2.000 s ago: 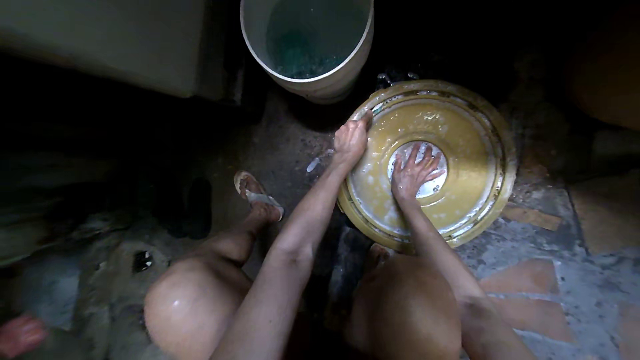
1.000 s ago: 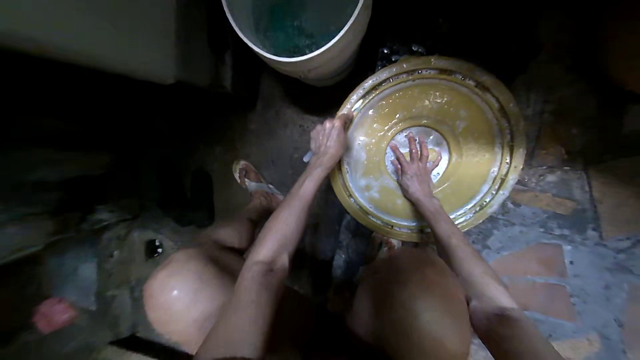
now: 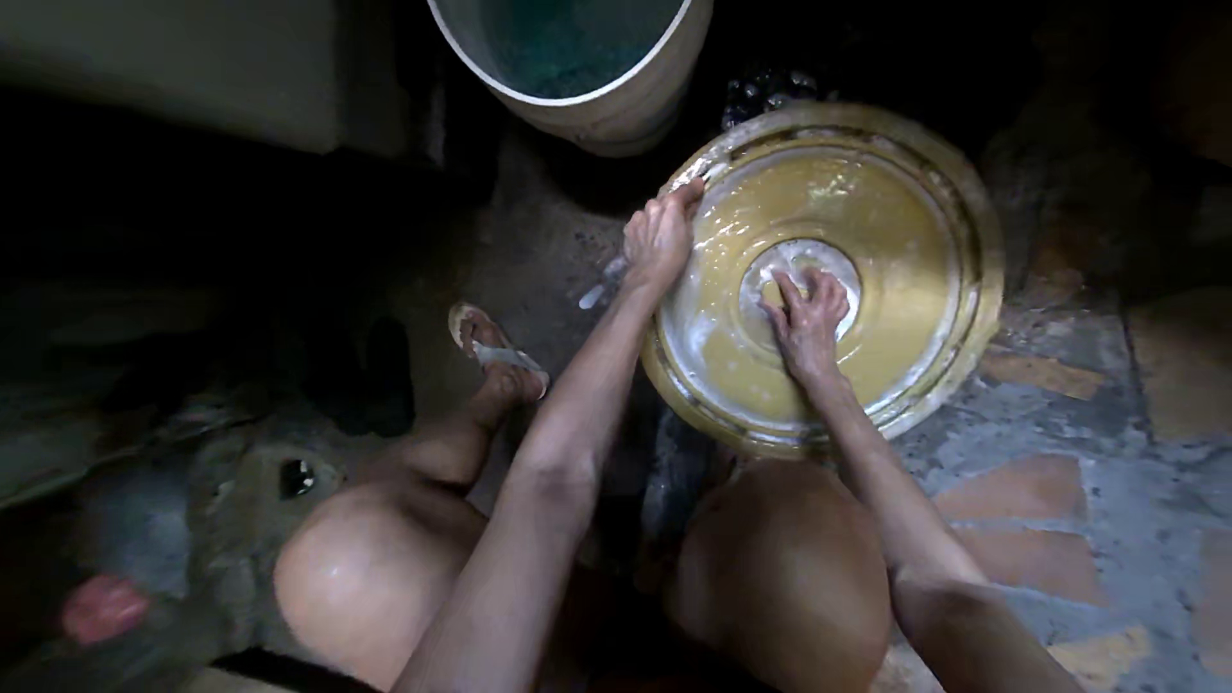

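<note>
A large round yellow lid (image 3: 895, 250), wet and streaked with white suds, is tilted in front of my knees. My left hand (image 3: 662, 231) grips its left rim, thumb over the edge. On the foamy round recess at the lid's centre rests my right hand (image 3: 808, 313), fingers bent and spread. A small pale-yellow thing shows beside its fingertips; whether the hand grips it I cannot tell.
A whitish plastic bucket (image 3: 616, 111) holding dark green-tinted water stands beyond the lid, to the left. My sandalled foot (image 3: 496, 351) is on the floor at left. Broken tile pieces (image 3: 1020, 491) are set in the grey floor at right. A red object (image 3: 104, 608) lies at lower left.
My right hand's fingers have gone from laid flat on the lid's centre to bent. My left hand stays at the left rim.
</note>
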